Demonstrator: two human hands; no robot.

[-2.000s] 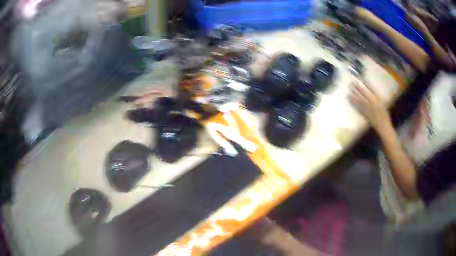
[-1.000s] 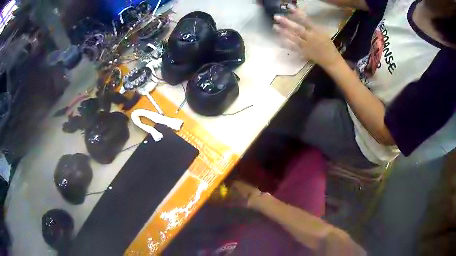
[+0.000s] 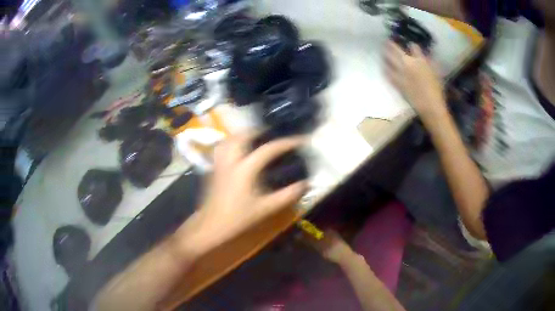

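My left hand (image 3: 234,188), blurred, reaches in from the lower left over the mat. Its thumb and fingers are curved around a dark rounded housing (image 3: 283,170), partly hidden by the fingers. My right hand (image 3: 331,245) is low, below the table edge, with its fingers on a small yellow object (image 3: 310,229); its shape is blurred. The black mat (image 3: 131,234) lies partly under my left forearm. A white bent strip (image 3: 198,146) lies just behind my left hand.
Black housings (image 3: 100,195) stand left of the mat, and more (image 3: 268,51) cluster beyond my left hand. Tangled wires and small parts lie at the back left. Orange tape (image 3: 213,261) lines the table edge. A person at the right has a hand (image 3: 420,79) on dark parts.
My left hand has come into view around a dark housing. My right hand has moved a little to the right. The neighbouring person's hand also appears further right. The view has shifted.
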